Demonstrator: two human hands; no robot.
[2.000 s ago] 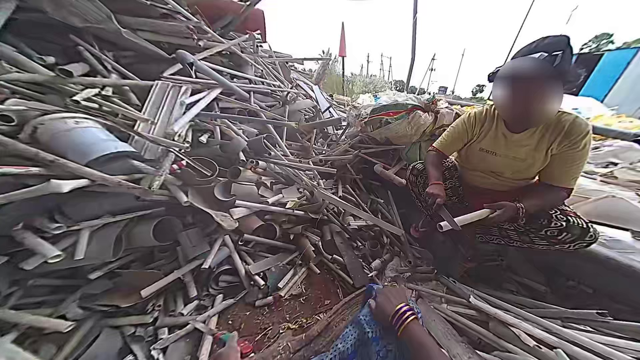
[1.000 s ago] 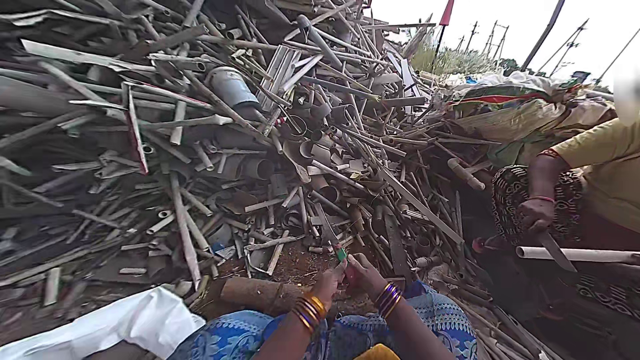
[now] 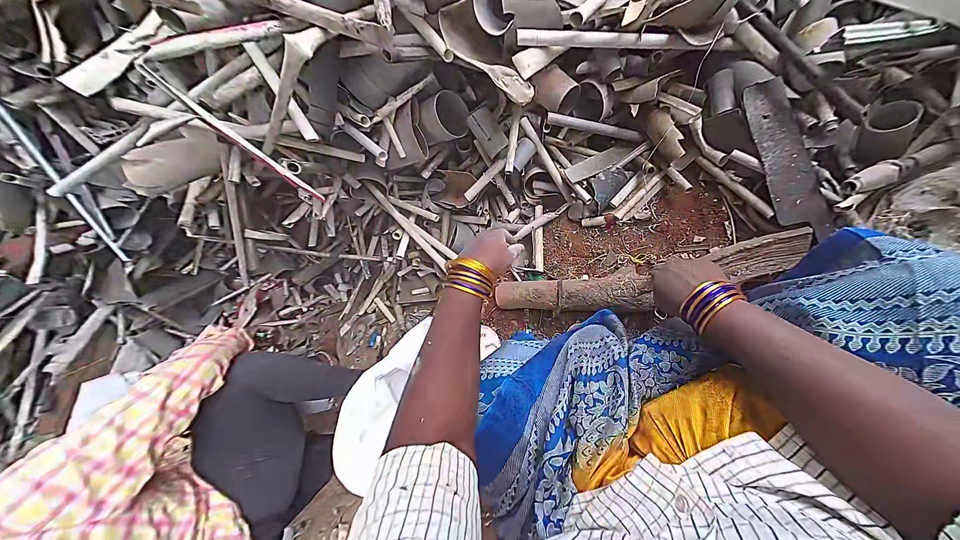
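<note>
My left hand (image 3: 491,251) reaches forward to the edge of the pile of scrap plastic pipe. Its fingers are at a thin pale piece of pipe (image 3: 541,222) that slants up to the right; whether they are closed on it I cannot tell. My right hand (image 3: 679,285) is lower, over a wooden log (image 3: 604,293) that lies across the ground in front of my lap. Its fingers are hidden, and no tool shows in it. Bangles circle both wrists.
Heaped broken pipes (image 3: 442,116) fill the far side. A flat dark strip (image 3: 784,146) leans at the right. Reddish soil (image 3: 637,232) shows beyond the log. Another person in a checked sleeve (image 3: 120,450) sits close at my left, beside a white sack (image 3: 375,409).
My hands, together around a green-handled tool a second ago, are now apart, the left one out at the pile. The view has turned downward and left, and a person in a checked sleeve now shows.
</note>
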